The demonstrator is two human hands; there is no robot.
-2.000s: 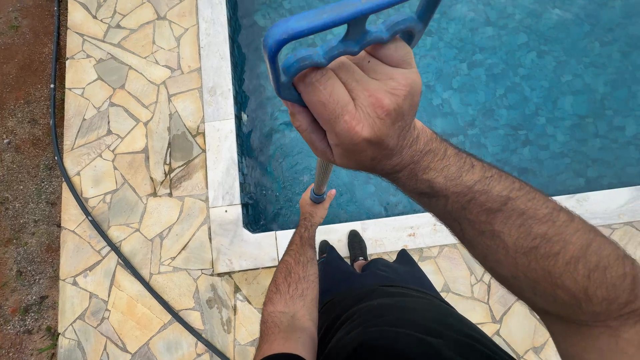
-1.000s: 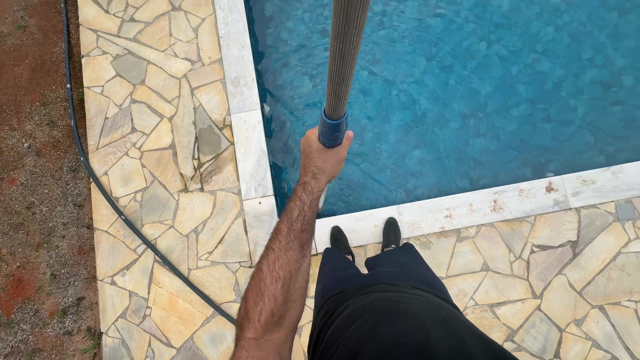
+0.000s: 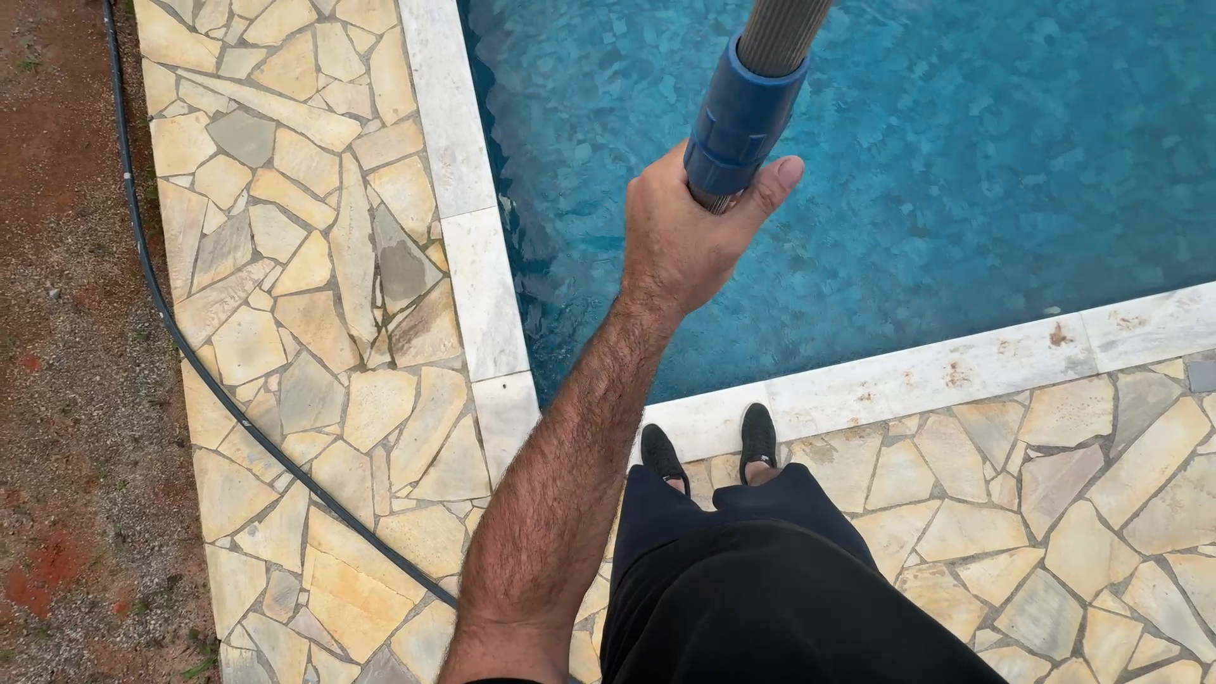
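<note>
My left hand is wrapped around a ribbed metal telescopic pole, just below its blue plastic locking collar. The thumb lies along the right side of the collar. The pole slants up and leaves the view at the top edge; its lower part is hidden behind my hand and forearm. My right hand is out of the view, and so is the pole's upper end. Beyond the hand lies the blue water of a swimming pool.
White stone coping edges the pool and meets in a corner near my feet. My dark shoes stand at the coping. A black hose curves over the irregular stone paving at left, beside bare soil.
My right hand, seen two seconds ago on a blue handle, has left the view along with that handle. My left hand, still on the pole, is higher in the view and farther right.
</note>
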